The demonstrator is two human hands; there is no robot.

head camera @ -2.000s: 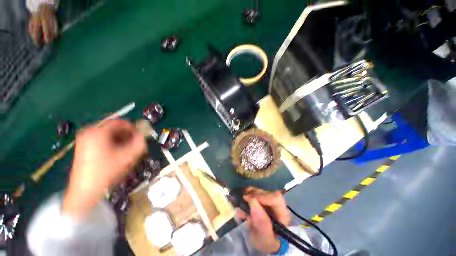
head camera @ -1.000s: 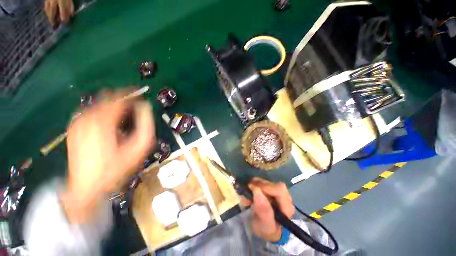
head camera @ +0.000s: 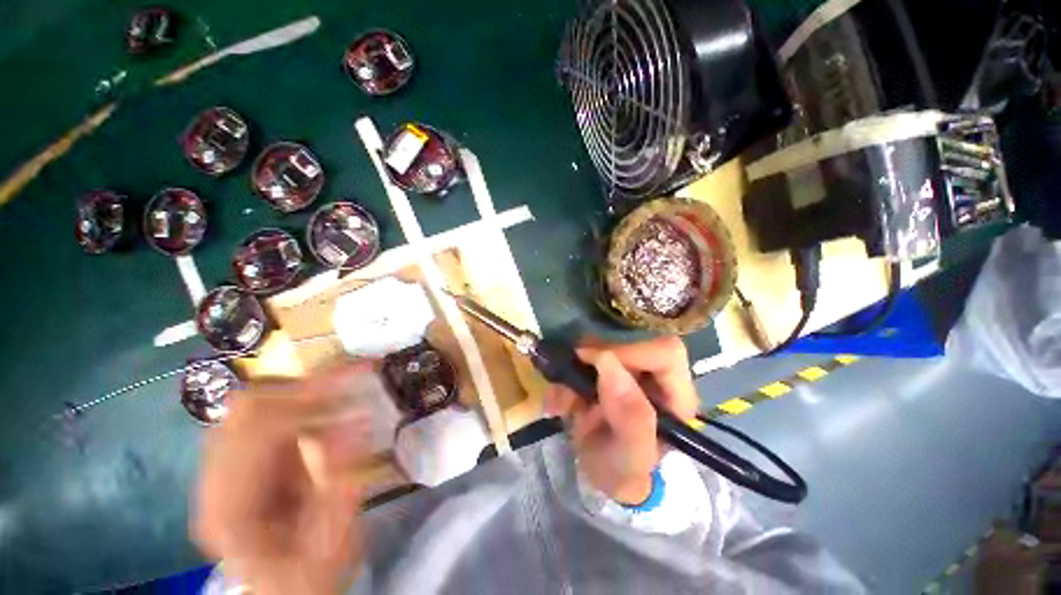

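My right hand (head camera: 628, 407) holds a black-handled soldering iron (head camera: 570, 370), its bare metal tip pointing up-left over the fixture's right part. My left hand (head camera: 279, 477) is blurred at the fixture's left front; whether it holds anything I cannot tell. A dark round housing (head camera: 421, 378) sits on the wooden fixture (head camera: 518, 407), just right of my left fingers and apart from the iron tip. White pads show behind it (head camera: 382, 316) and in front of it (head camera: 442, 445). The third pad's place is largely hidden by my left hand and the housing.
Several dark housings (head camera: 287, 177) lie on the green mat behind and left of the fixture. A housing with a yellow-white label (head camera: 422, 158) is by the tape strips. The tip-cleaning tub (head camera: 669, 265), fume fan (head camera: 628, 99) and wrapped soldering station (head camera: 838, 174) stand at the right.
The view has shifted and now shows more of the mat's housings. My left hand has come down from over the mat to the fixture. A housing now sits among the pads.
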